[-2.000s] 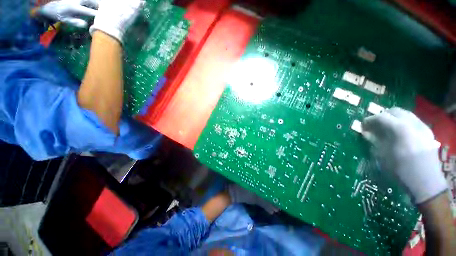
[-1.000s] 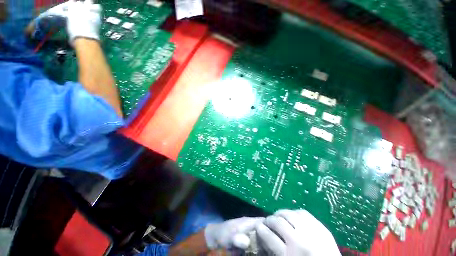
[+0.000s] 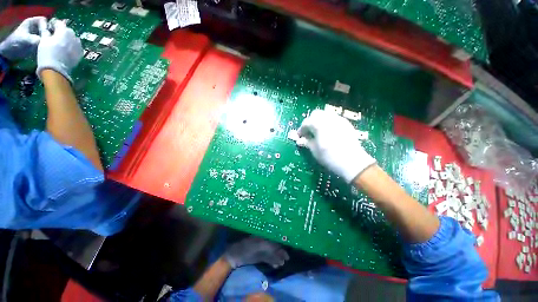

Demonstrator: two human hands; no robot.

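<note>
The large green circuit board point(image 3: 265, 183) lies in front of me. Several flat off-white parts point(image 3: 352, 114) sit on its upper middle, some partly covered by my right hand. My gloved right hand point(image 3: 336, 144) reaches over the board from the right. Its thumb and finger pinch a small off-white part point(image 3: 294, 135) at the board surface, left of the other parts. My gloved left hand point(image 3: 256, 252) is low and in shadow, below the board's front edge; its fingers look loosely extended, and whether it holds anything cannot be seen.
Piles of loose off-white parts point(image 3: 460, 197) lie on the red mat point(image 3: 407, 127) at right, near a clear plastic bag point(image 3: 489, 141). A neighbour's gloved hands point(image 3: 59, 50) work on another board point(image 3: 133, 76) at left. A raised shelf point(image 3: 377, 38) runs behind; a paper label point(image 3: 182, 14) hangs there.
The view has shifted. My hands were together at the board's front edge; my right hand has moved up over the board with a part, and my left has dropped slightly lower.
</note>
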